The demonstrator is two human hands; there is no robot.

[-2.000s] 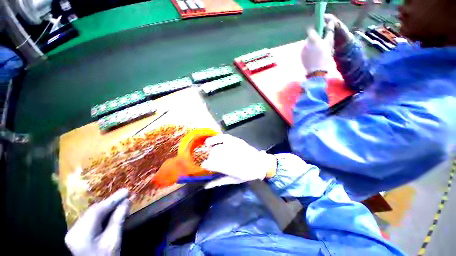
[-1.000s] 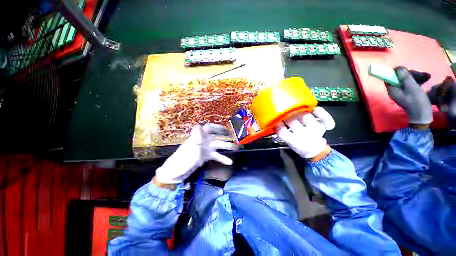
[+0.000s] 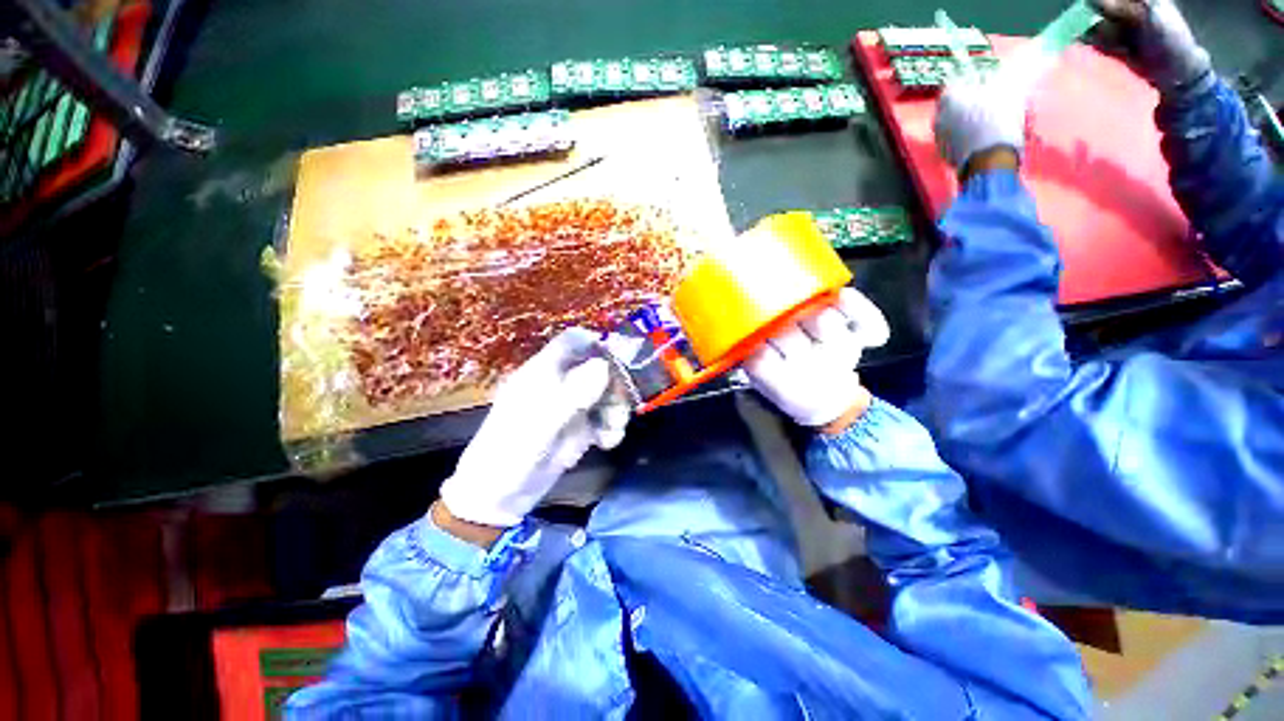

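An orange tape dispenser [image 3: 690,372] with a wide yellow-orange tape roll [image 3: 760,286] is tilted over the front right edge of the tan cardboard work board [image 3: 369,173]. My right hand [image 3: 817,359], in a white glove, holds the dispenser from below on its right side. My left hand [image 3: 542,416], also white-gloved, has its fingers bent together at the dispenser's front end and appears to pinch the tape end; the exact contact is blurred. Red-brown scraps [image 3: 514,289] cover much of the board. Thin dark tweezers [image 3: 549,180] lie behind them.
Several green PCB panels [image 3: 486,138] stand along the board's back edge and to its right. A neighbour's gloved hands hold a pale green strip above a red pad [image 3: 1091,226] at right. A black-edged tray [image 3: 233,669] with red lining is at lower left.
My right hand has turned the dispenser from its earlier tilt to face left. My left hand has come from the board's front edge to the dispenser's front end, its fingers closing there.
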